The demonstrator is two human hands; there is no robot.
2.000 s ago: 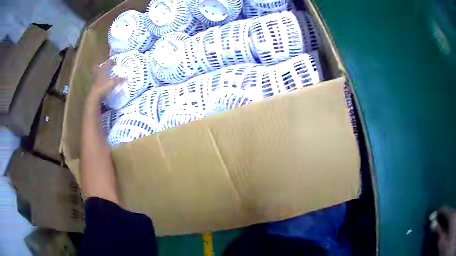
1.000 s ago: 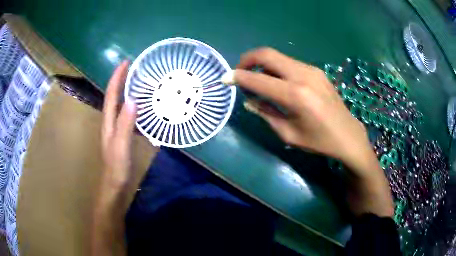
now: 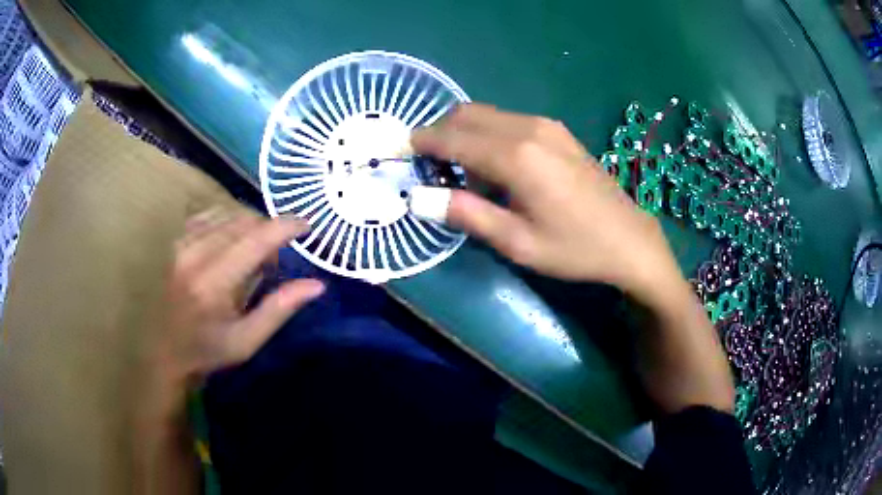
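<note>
The white finned lamp housing (image 3: 372, 261) lies open side up on the green table near its front edge. My right hand (image 3: 542, 189) reaches over its right side, with a whitish cot on the thumb. Its thumb and fingers pinch a small dark part, apparently a ring circuit board (image 3: 440, 175), mostly hidden by the fingers. A thin wire runs from it over the centre disc. My left hand (image 3: 227, 285) is at the lower left of the housing, thumb and fingers apart, one fingertip at the rim. It holds nothing visible.
A heap of green boards with red and dark wires (image 3: 764, 319) lies on the green table (image 3: 580, 58) at the right. Two more white housings (image 3: 825, 140) stand beyond it. The open carton (image 3: 87, 280) with white housings is at the left edge.
The view swung from the carton to the table. Since a second ago, my left hand has moved off the housing's side to its lower left, and my right fingers have gone down inside the housing.
</note>
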